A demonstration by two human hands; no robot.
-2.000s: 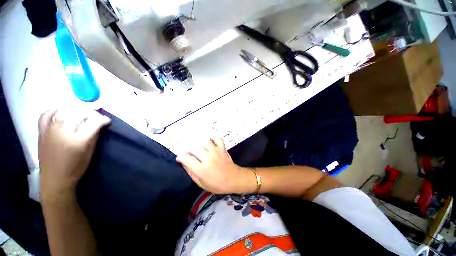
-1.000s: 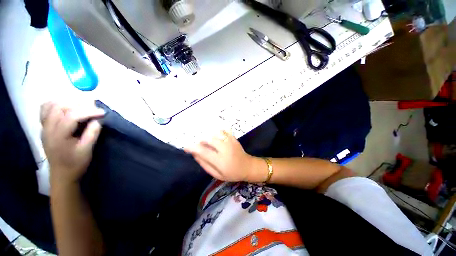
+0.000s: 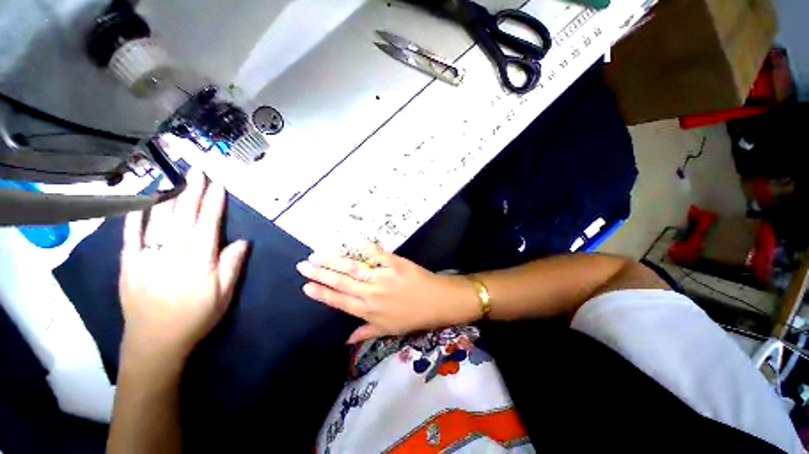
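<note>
A dark navy garment piece (image 3: 266,293) lies on the white table's front part, its upper edge near the needle area, and hangs into my lap. My left hand (image 3: 177,257) lies flat on the cloth, fingers spread, fingertips just below the presser foot area. My right hand (image 3: 368,293) rests on the cloth's right edge and the table's front edge, palm down. The sewing machine's metal thread parts (image 3: 217,124) show above my left fingers. The needle itself cannot be made out.
Silver thread snips (image 3: 420,58) and black shears (image 3: 510,44) lie on the table (image 3: 319,106) at the upper right. A bright blue tool (image 3: 44,232) is partly hidden behind the machine at left. A cardboard box (image 3: 683,58) and a blue-rimmed bin (image 3: 603,235) are at right.
My left hand has moved right and up with the cloth, towards the machine's needle area, and now lies flat. The view has shifted, and the machine head covers most of the blue tool.
</note>
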